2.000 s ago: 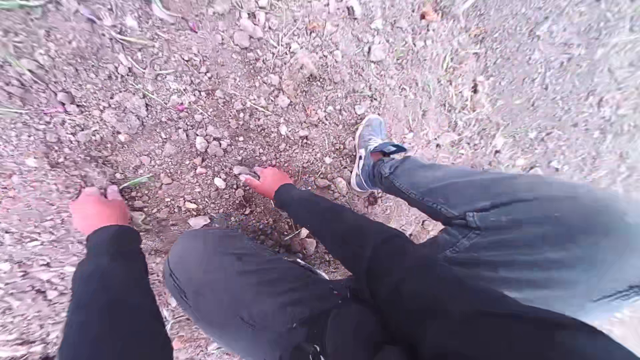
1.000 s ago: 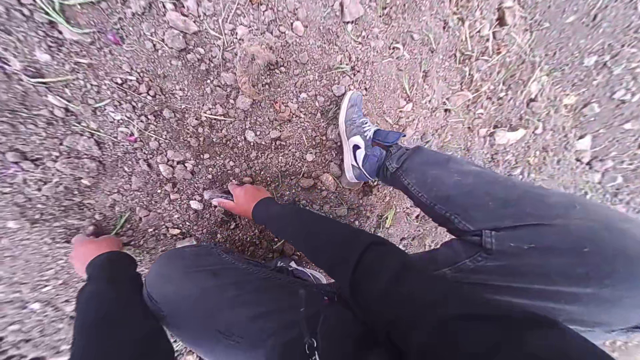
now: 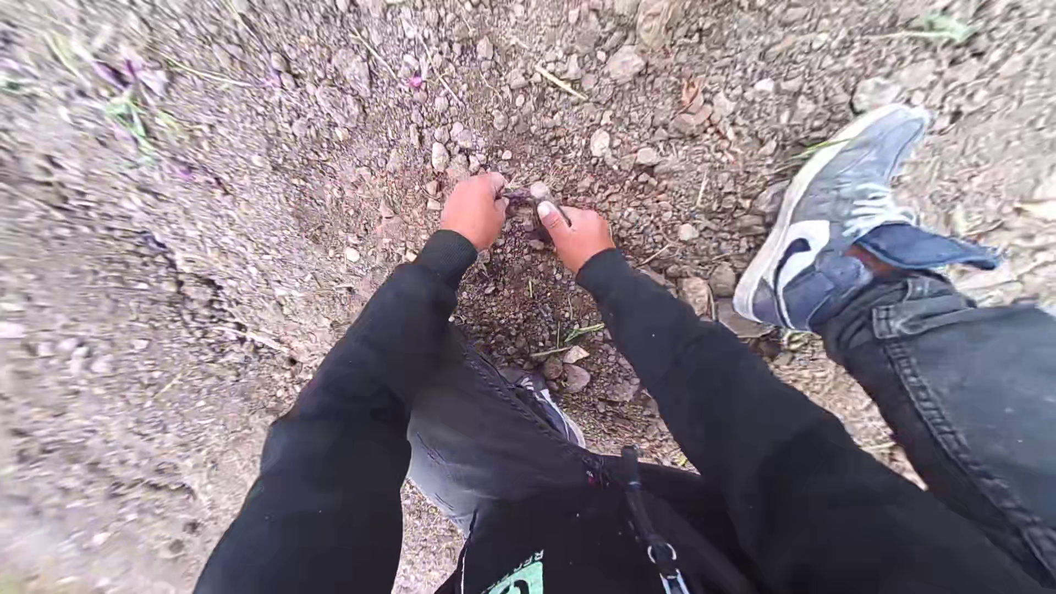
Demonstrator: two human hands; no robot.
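Note:
My left hand is closed at the centre of the view, low over stony soil, its fingertips at one end of a thin, dark purplish item. Just to its right, my right hand has its thumb pressed over a narrow dark object, whose kind I cannot make out. A small gap separates the two hands. A small pale round thing shows between them, near the right thumb. The fingers of both hands are partly hidden.
My grey and blue sneaker stands on the ground at right. Another shoe shows partly below the hands. Stones, green stalks and purple petals with a green plant piece lie on the soil.
My hands, well apart in both earlier frames, are now close together. The left hand has come in beside the right. The view has shifted.

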